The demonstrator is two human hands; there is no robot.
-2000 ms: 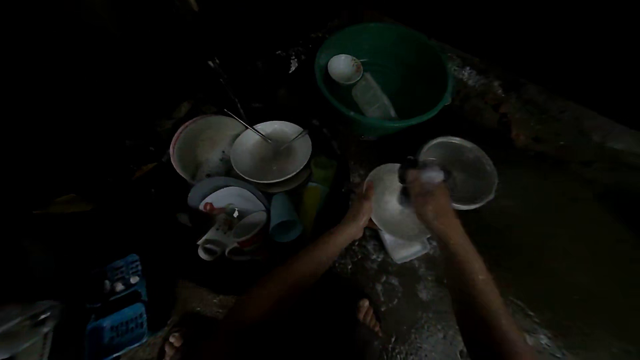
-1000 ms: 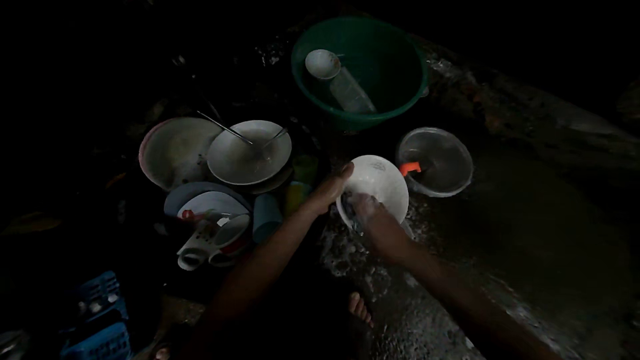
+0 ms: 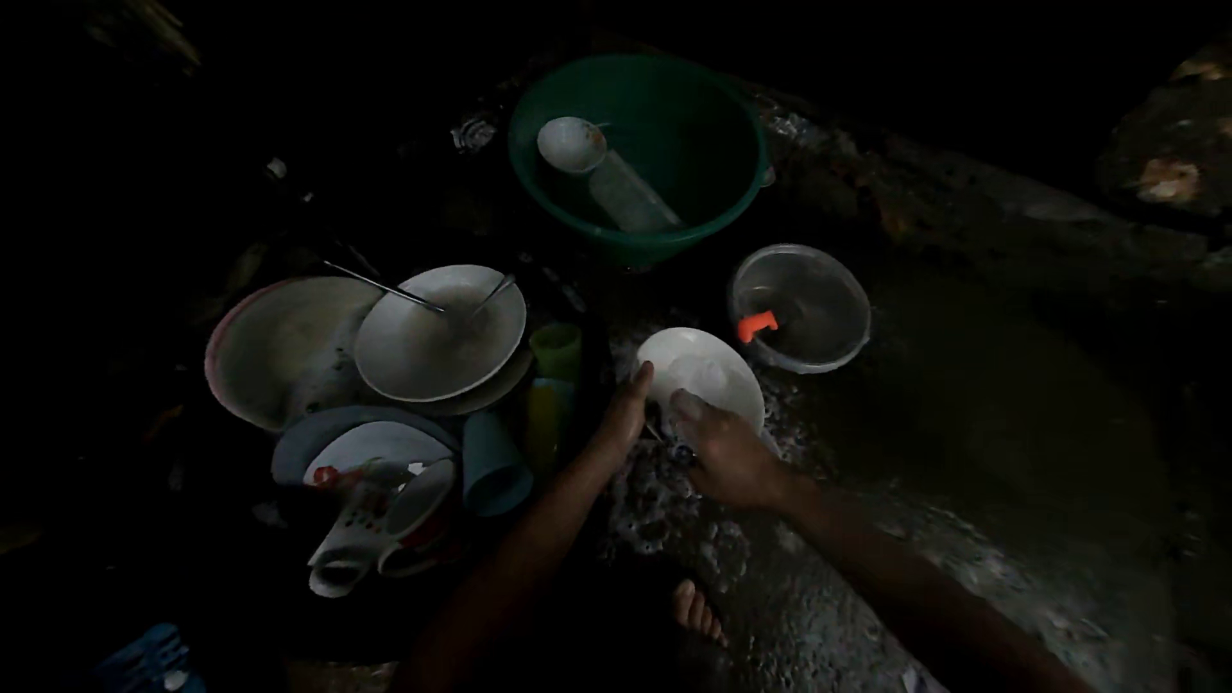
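A white bowl (image 3: pixel 717 371) is tilted between my hands, low over the wet, sudsy ground. My left hand (image 3: pixel 628 412) grips its left rim, thumb on the inside. My right hand (image 3: pixel 722 448) is at the bowl's lower edge with bent fingers; something dark shows under them, too dim to name. Just beyond the bowl, to the right, stands a clear plastic tub (image 3: pixel 818 361) with an orange object (image 3: pixel 757 325) at its left side. A green basin (image 3: pixel 635 245) farther off holds a small white bowl (image 3: pixel 572 144) and a translucent container (image 3: pixel 630 192).
On the left lie a white bowl with utensils (image 3: pixel 443 332), a large red-rimmed basin (image 3: pixel 289 351), plates (image 3: pixel 375 445), white cups (image 3: pixel 346 549), a blue cup (image 3: pixel 495 467) and a green cup (image 3: pixel 555 351). A blue plastic crate (image 3: pixel 154 659) is at lower left. A bare foot (image 3: pixel 700 611) shows below my hands.
Two seconds ago my right hand was between the bowl and the clear tub, holding something dark; it has moved back to the bowl. An orange object now shows at the tub.
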